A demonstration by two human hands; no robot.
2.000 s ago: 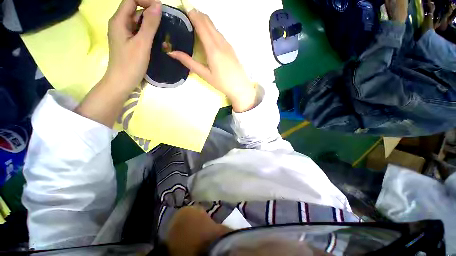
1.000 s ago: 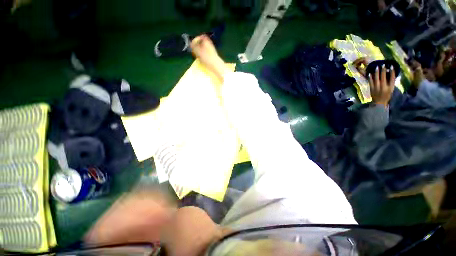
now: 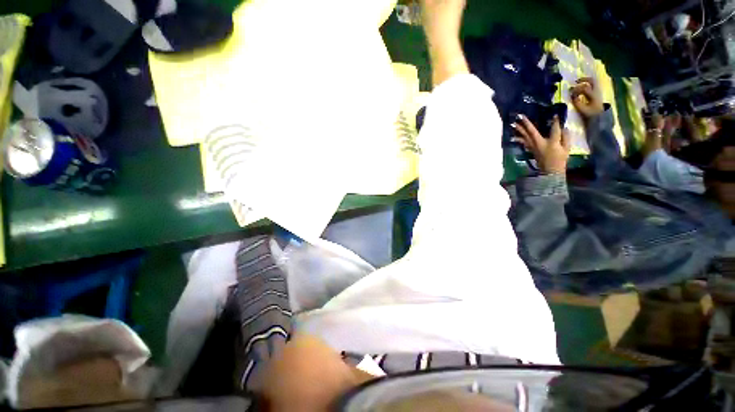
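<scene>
My right hand (image 3: pixel 443 14) reaches to the top edge, where its fingers are cut off, so its grip cannot be told. A small pale-and-dark thing (image 3: pixel 409 12) shows just left of it. Yellow backing sheets (image 3: pixel 181 100) lie overlapping in front of me, washed out by glare. Rows of grey crescent strips (image 3: pixel 230 153) show near their lower left, and more at their right edge. My left hand cannot be made out; a white cuff with skin below it shows at the lower left.
Dark oval pieces with pale crescents (image 3: pixel 72 105) lie left of the sheets. A blue can (image 3: pixel 68 165) stands near them. The bench's near edge (image 3: pixel 145 229) crosses below. At right, a neighbouring person's hands (image 3: pixel 552 149) are beside dark pieces and yellow sheets. A cardboard box (image 3: pixel 620 314) shows lower right.
The view has shifted, so the can and sheets sit higher and further left. My right hand now meets the top edge. The blurred skin at the lower left is gone, and a white cuff shows there.
</scene>
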